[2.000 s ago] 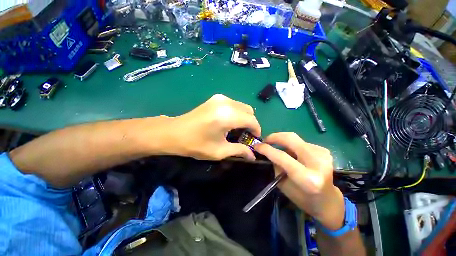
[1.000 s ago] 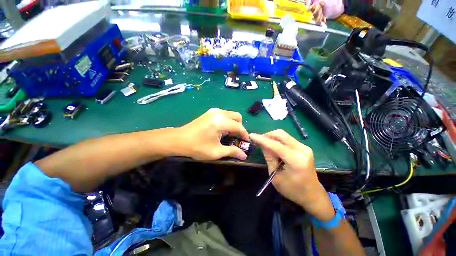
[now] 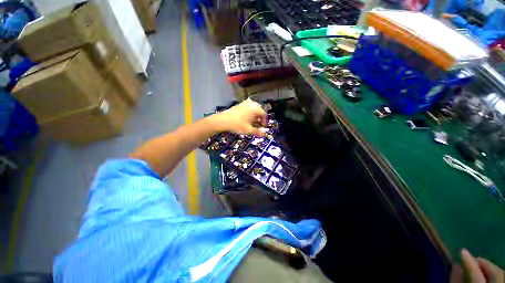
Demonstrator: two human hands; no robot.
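My left hand [image 3: 243,118] reaches over the black blister tray [image 3: 282,183], its fingers curled down at the tray's far part. Whether the fingers hold a module is too small and blurred to tell. Several square pockets of the tray hold small dark and shiny modules [image 3: 242,161]; nearer pockets look shiny and pale. My right hand [image 3: 480,270] shows only as a few fingers at the lower right corner, by the green bench edge, cut off by the picture's rim. No tweezers show.
The green bench [image 3: 382,149] runs along the right, with a blue crate [image 3: 387,74], loose small parts [image 3: 383,111] and a coiled white cable [image 3: 470,170]. A red and white tray stack [image 3: 257,62] stands beyond the blister tray. Cartons [image 3: 77,94] stand at left behind a yellow floor line.
The view has swung left. My left hand has left the module work at the bench edge and moved out over the blister tray. My right hand is now mostly out of the picture.
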